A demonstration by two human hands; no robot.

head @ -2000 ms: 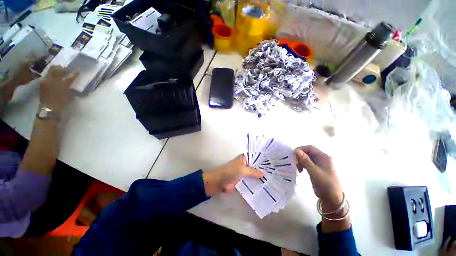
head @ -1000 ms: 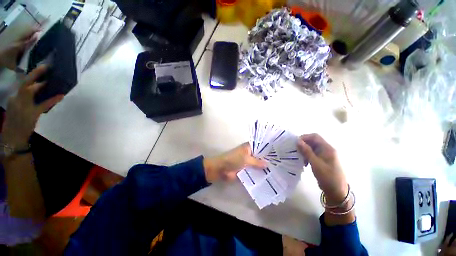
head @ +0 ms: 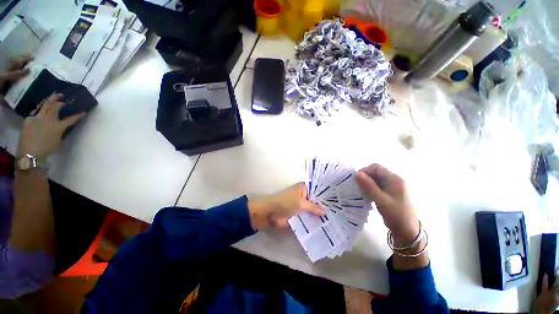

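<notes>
A fan of white printed cards is spread above the table in front of me. My left hand grips the fan at its left side, thumb on top. My right hand is at the fan's upper right edge, with thumb and fingertips pinched on the edge of a card. A black box on the table ahead to the left holds a white card and a small dark piece. A black foam insert at the right holds two small round fittings and a white rounded piece.
A tangled silver-white pile of looped pieces lies beyond the cards, beside a black phone. A steel flask and clear bags are at back right. Another person's hand holds a black box at left. Another hand shows at lower right.
The other person on the left has picked up a black box and lowered it. The box ahead now shows a card and dark piece inside. A hand has appeared at lower right. My hands still hold the fan.
</notes>
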